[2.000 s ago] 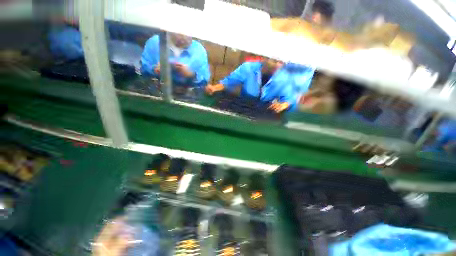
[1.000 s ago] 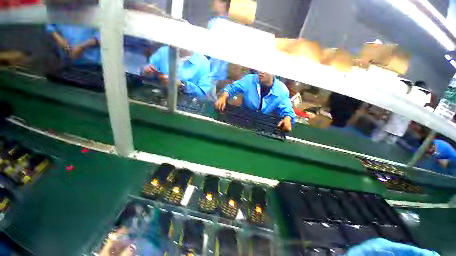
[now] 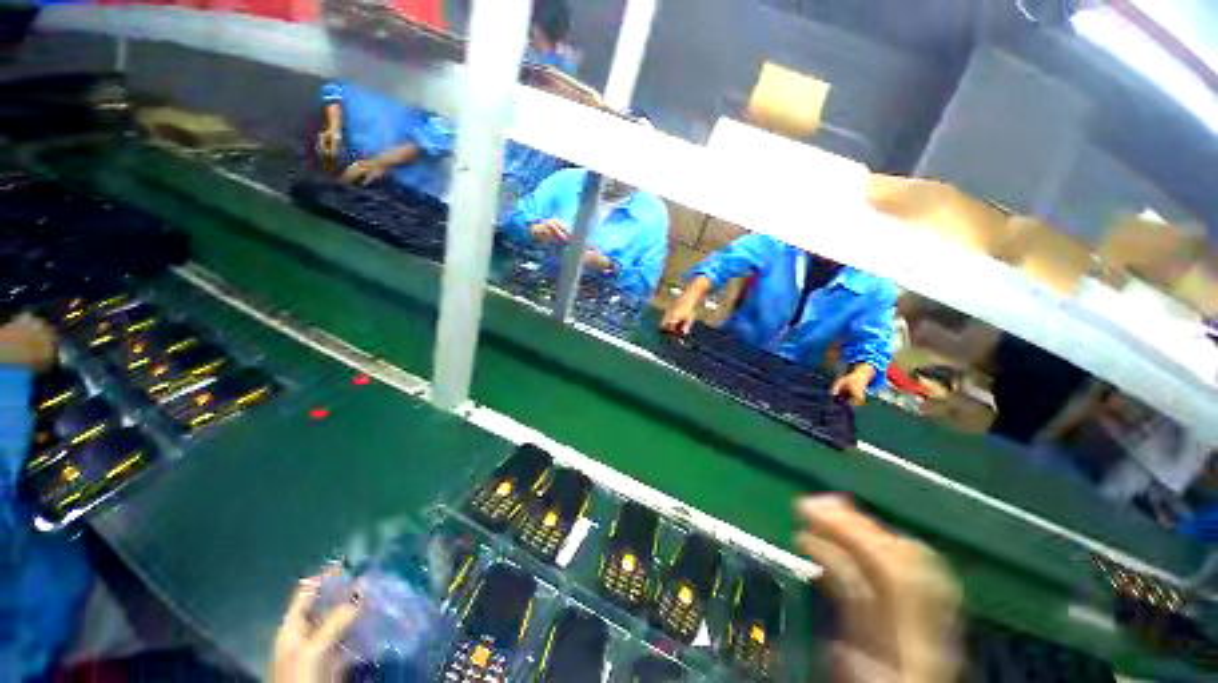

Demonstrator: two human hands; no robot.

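Observation:
A clear blister tray (image 3: pixel 597 591) lies in front of me, with black keypad phones (image 3: pixel 628 554) with yellow keys and side strips in its pockets. A small white label (image 3: pixel 574 543) lies between two phones. My left hand (image 3: pixel 315 638) is at the tray's left corner, low in view and partly cut off. Its fingers are at crumpled clear glossy film (image 3: pixel 381 611) and seem to hold it. My right hand (image 3: pixel 888 594) is raised at the tray's right side, blurred. Something dark shows by its fingers; I cannot tell if it is held.
A green conveyor (image 3: pixel 601 436) runs behind the bench, with a white post (image 3: pixel 470 227) in front. More phones (image 3: pixel 167 360) lie in trays at left, beside another person's hand (image 3: pixel 27 343). Workers in blue smocks sit across; one holds a black tray (image 3: pixel 761 380). Black trays (image 3: pixel 1035 659) lie right.
The view has turned left, so the bench and trays sit further right. My right hand has come into view, where only a blue sleeve showed. My left hand stays at the film.

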